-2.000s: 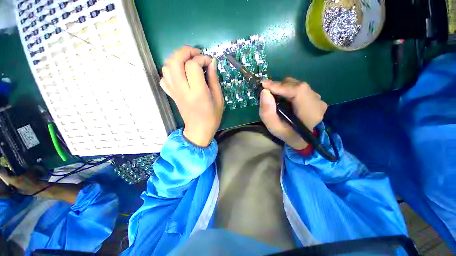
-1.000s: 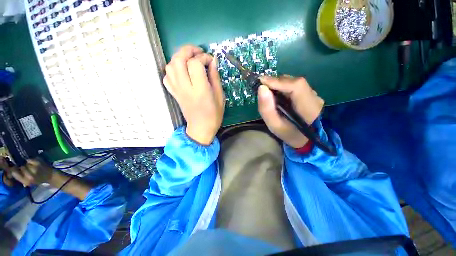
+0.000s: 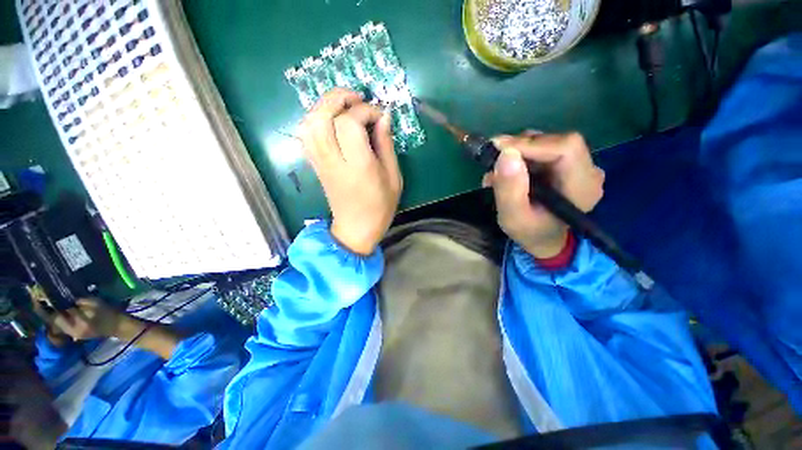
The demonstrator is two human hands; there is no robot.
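The green and silver PCB panel [image 3: 378,54] lies tilted on the dark green bench. My left hand [image 3: 353,167] is over its lower left part, fingertips bent together on the panel; a small dark piece shows by the fingertips, but I cannot tell if they grip it. My right hand [image 3: 543,186] holds the black soldering iron [image 3: 563,206] like a pen. The iron's tip points up and left, just right of the panel and apart from my left fingers.
A thick white component tray [image 3: 167,167] with rows of dark parts stands left. A round tub [image 3: 519,31] of silvery bits is at the top right. Green-handled cutters [image 3: 118,260], more boards [image 3: 246,297] and another person's hands [image 3: 92,321] are lower left. Cables [image 3: 651,66] lie far right.
The panel has turned and sits further up and left in view. The iron's tip has moved off the panel to its right side. The tub appears further left.
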